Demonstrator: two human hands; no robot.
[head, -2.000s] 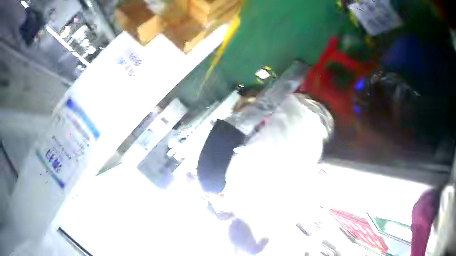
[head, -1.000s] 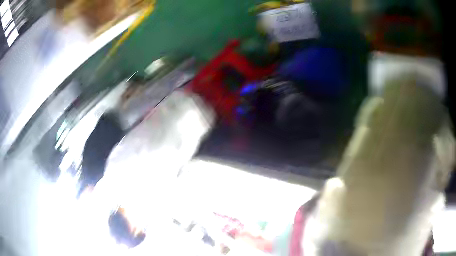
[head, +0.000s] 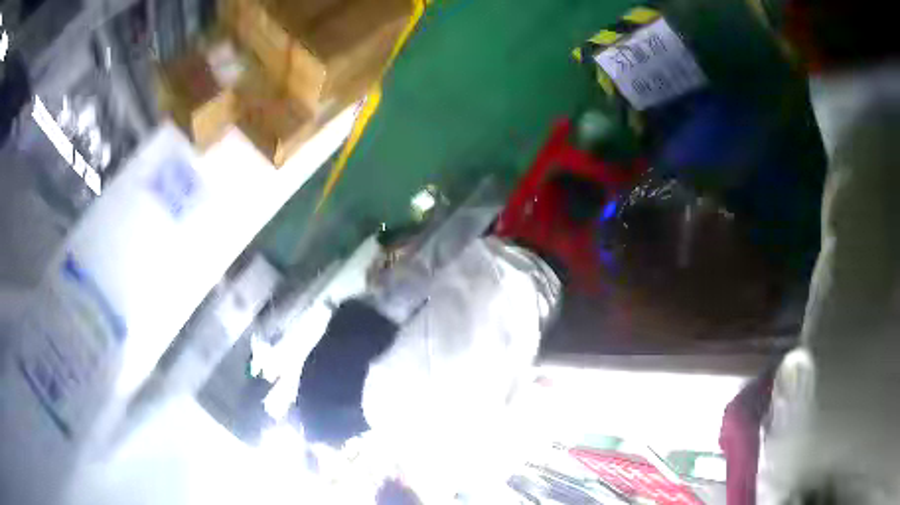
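Note:
Neither my left hand nor my right hand can be made out. The view is tilted and partly blurred. A white bench surface, strongly overexposed, lies low in the picture. A red slotted tray lies on it at the bottom right, beside a green-edged item. Thin dark and pale pieces lie left of the tray, too blurred to name.
A person in white with a dark head or cap bends over the bench. Pale clothing fills the right edge; whose is unclear. A red stool, a striped floor sign and cardboard boxes stand beyond.
The view swung right, then partly back left, so the person in white and the stool shifted left and then right. The pale clothing came in at the right and now shows less.

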